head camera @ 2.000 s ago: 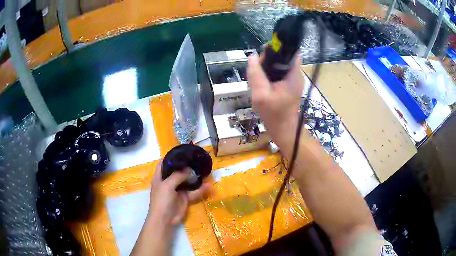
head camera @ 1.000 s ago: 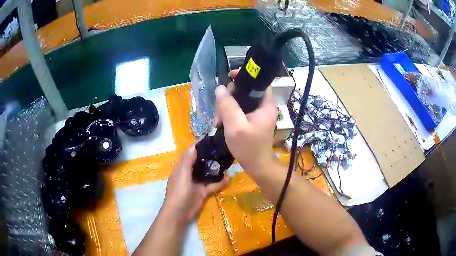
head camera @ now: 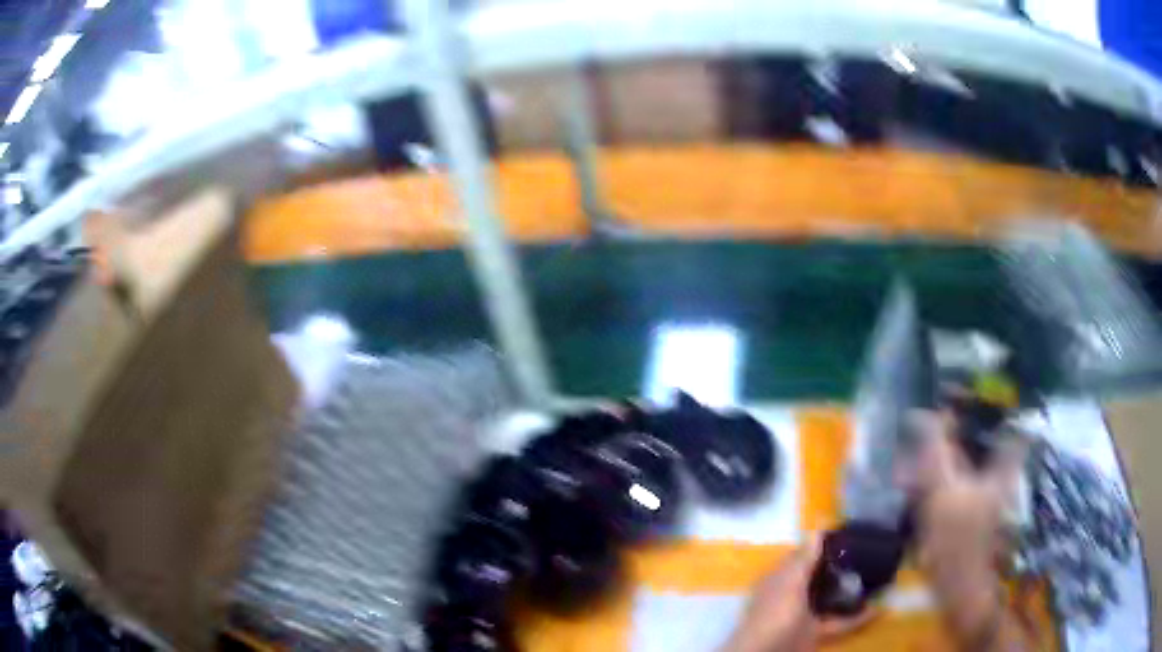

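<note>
The view is blurred. My left hand [head camera: 780, 609], cut off by the bottom edge, holds a glossy black round housing [head camera: 856, 568]. My right hand [head camera: 958, 510] is just right of it, around the dark electric screwdriver [head camera: 979, 427], whose yellow sticker shows as a smear. Whether the driver tip touches the housing cannot be told. An upright pointed clear bag [head camera: 888, 408] stands behind the housing. The screw feeder is mostly hidden behind the right hand and driver.
Several black housings [head camera: 561, 510] are clustered left of my hands. Further left are bubble wrap [head camera: 370, 471] and an open cardboard carton [head camera: 166, 433]. A metal post [head camera: 478, 217] rises before the green belt [head camera: 790, 299]. Wired components [head camera: 1077, 522] lie at right.
The view has swung left and up, so the hands now sit at the lower right and the carton has come into view. Both hands still hold the housing and the screwdriver.
</note>
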